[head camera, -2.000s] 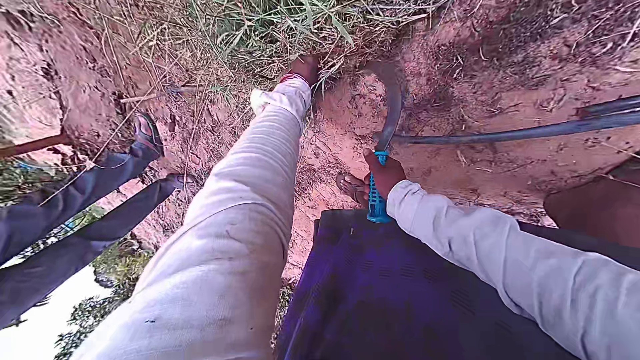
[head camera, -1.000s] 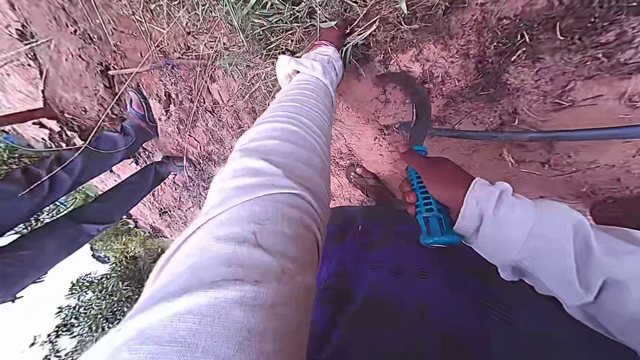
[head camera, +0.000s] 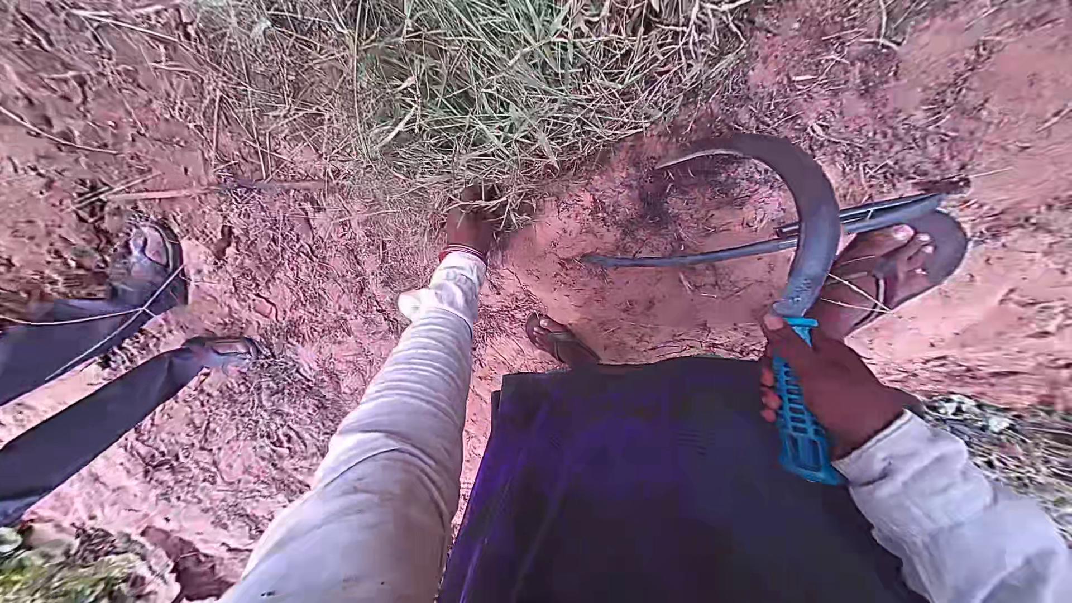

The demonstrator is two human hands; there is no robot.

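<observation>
My right hand grips the blue plastic handle of a sickle, whose dark curved blade points up and bends to the left over the soil. My left hand, with a red band at the wrist, reaches down to the lower edge of a patch of grass. Its fingers are partly hidden by the stems, so whether they hold any cannot be told. The blade's tip lies to the right of the left hand, apart from it.
Another person's sandalled feet and dark trouser legs are at the left. A dark hose or pipe crosses the reddish soil near my own sandalled foot. A stick lies at the upper left. Dark purple cloth covers my lap.
The sickle in my right hand has moved to the right, away from my left hand. My left hand is still at the grass edge. The view has shifted, and my right foot now shows.
</observation>
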